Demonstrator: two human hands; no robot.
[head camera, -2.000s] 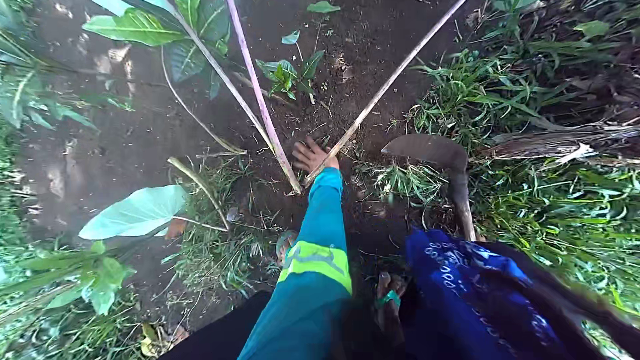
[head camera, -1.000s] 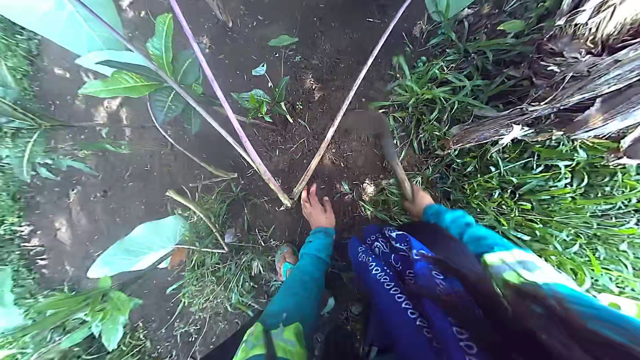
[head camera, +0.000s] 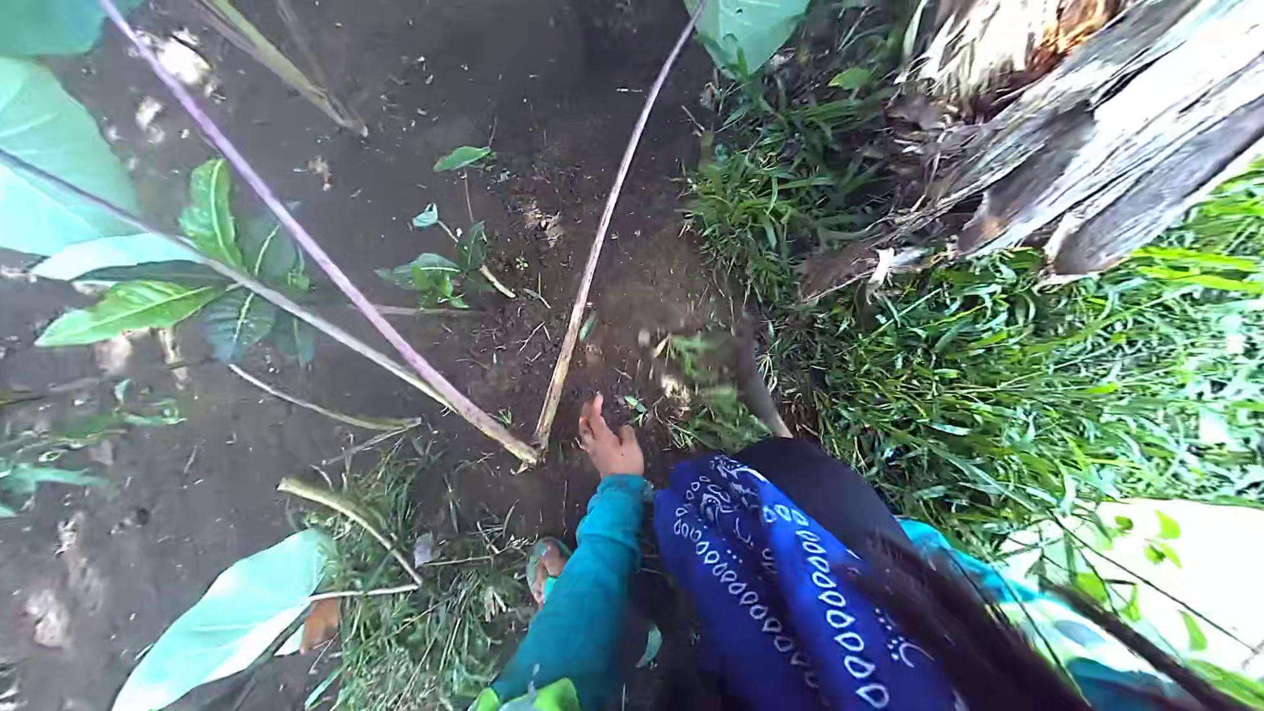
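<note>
My left hand (head camera: 609, 441), in a teal sleeve, is just right of the base of several long plant stems (head camera: 395, 341), low over the soil. It holds nothing, and its fingers point away from me. To its right, part of the curved tool's wooden handle (head camera: 758, 390) shows beside a blurred patch of cut grass (head camera: 706, 380). The tool's blade is too blurred to make out. My right hand is hidden behind the blue patterned cloth (head camera: 780, 583) and dark clothing; only its sleeve (head camera: 987, 573) shows at the lower right.
Thick grass (head camera: 948, 385) grows on the right, below a weathered, splintered trunk (head camera: 1106, 148). A small leafy seedling (head camera: 430, 276) stands in the brown soil ahead. A large pale leaf (head camera: 232, 622) lies at the lower left. My foot (head camera: 545, 568) is behind my left hand.
My left hand, spread on the soil at the stem base two seconds ago, is now right of it. My right hand took hold of the curved tool's handle, which has since moved. The view has shifted right.
</note>
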